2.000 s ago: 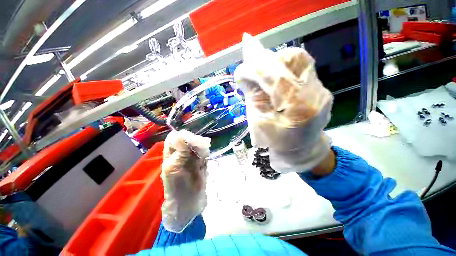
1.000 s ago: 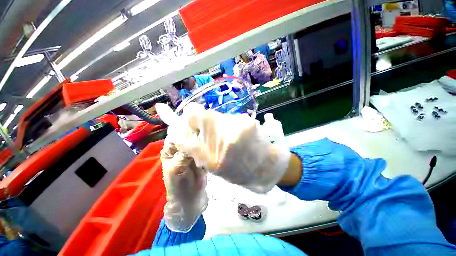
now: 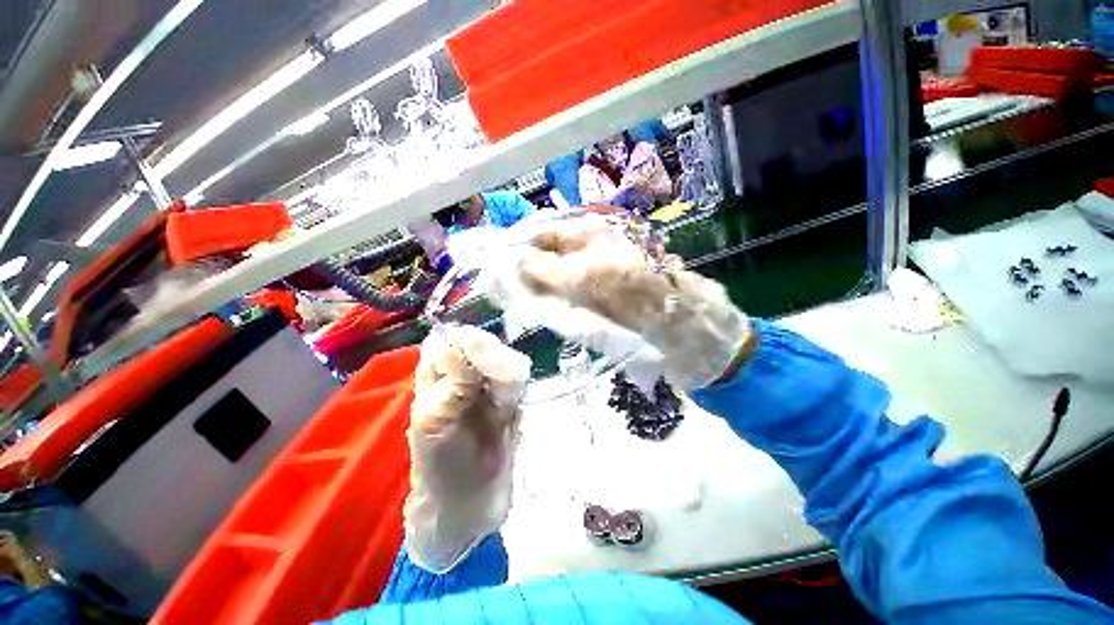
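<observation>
My left hand [image 3: 467,427], in a loose whitish glove, is closed on the lower left rim of a clear ring frame [image 3: 450,291] held up above the bench. My right hand [image 3: 623,283], gloved too, is at the upper part of the ring with fingers bent and a white wipe [image 3: 507,263] beside them. The wipe is hard to tell from the glove. Dark glossy parts [image 3: 645,407] lie heaped on the bench below the ring. A pair of small round dark parts [image 3: 613,525] lies near the front edge.
A red divided bin [image 3: 299,501] stands at left. A metal post [image 3: 884,147] and shelf rail [image 3: 635,104] are ahead. Small dark parts [image 3: 1051,271] lie on a white sheet at right, with a black cable [image 3: 1047,430] nearby. People sit beyond the rail.
My right hand first moved left and down to my left hand, then back right and up along the ring. My left hand stays at the rim, slightly right of before.
</observation>
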